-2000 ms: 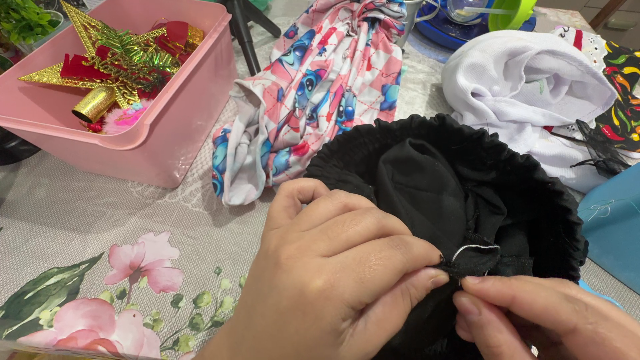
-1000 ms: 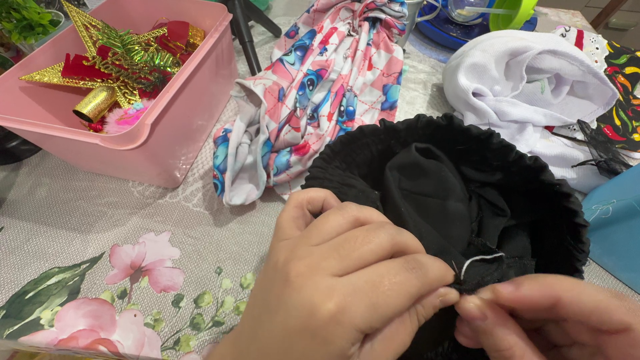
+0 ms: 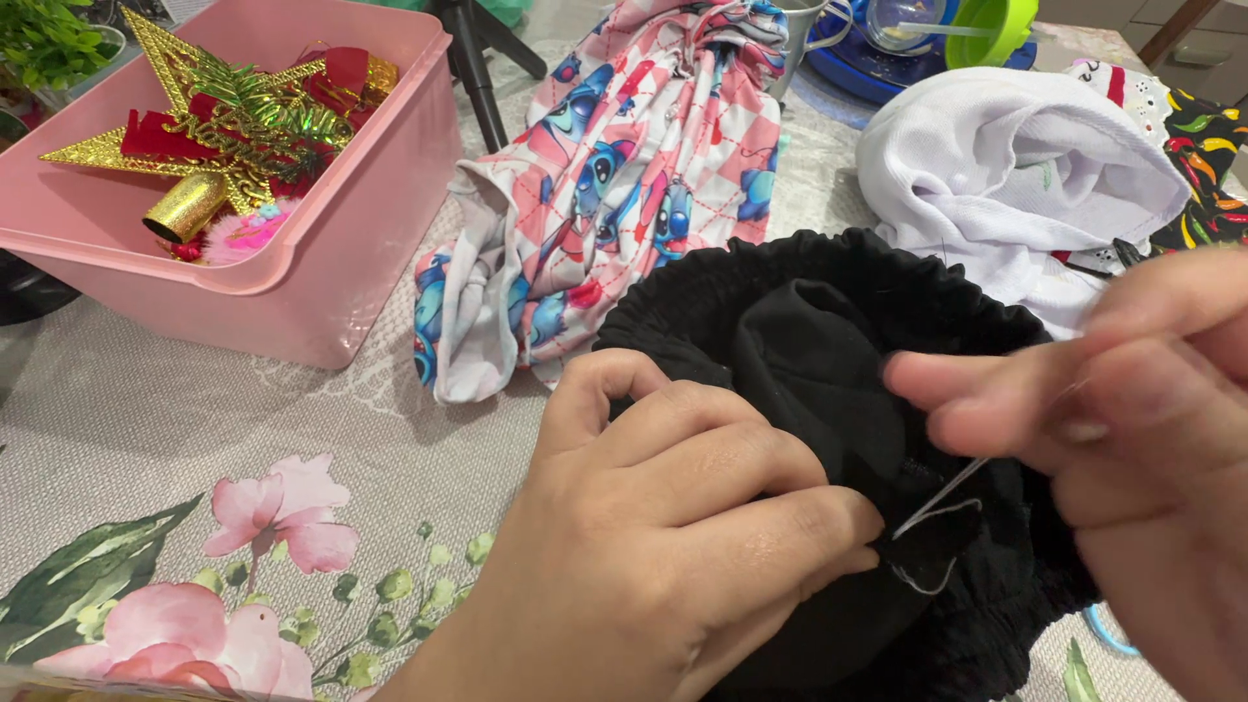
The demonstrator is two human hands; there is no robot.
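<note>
A black cloth garment with a gathered, ruffled elastic edge lies bunched on the table. My left hand pinches a fold of it between thumb and fingers. White thread runs from the cloth beside those fingertips up to my right hand, which is raised over the garment's right side, blurred, with its fingers closed on the thread. A loose loop of thread lies on the black cloth. Whether a needle is between the right fingers cannot be told.
A pink plastic bin with gold star decorations stands at the left. Behind the garment lies a printed pink and blue cloth; white fabric sits at the back right, near a metal mug and a blue plate.
My right hand has moved up and away from the left fingertips, and the thread is now drawn out between them. My left hand still holds the black cloth in about the same place.
</note>
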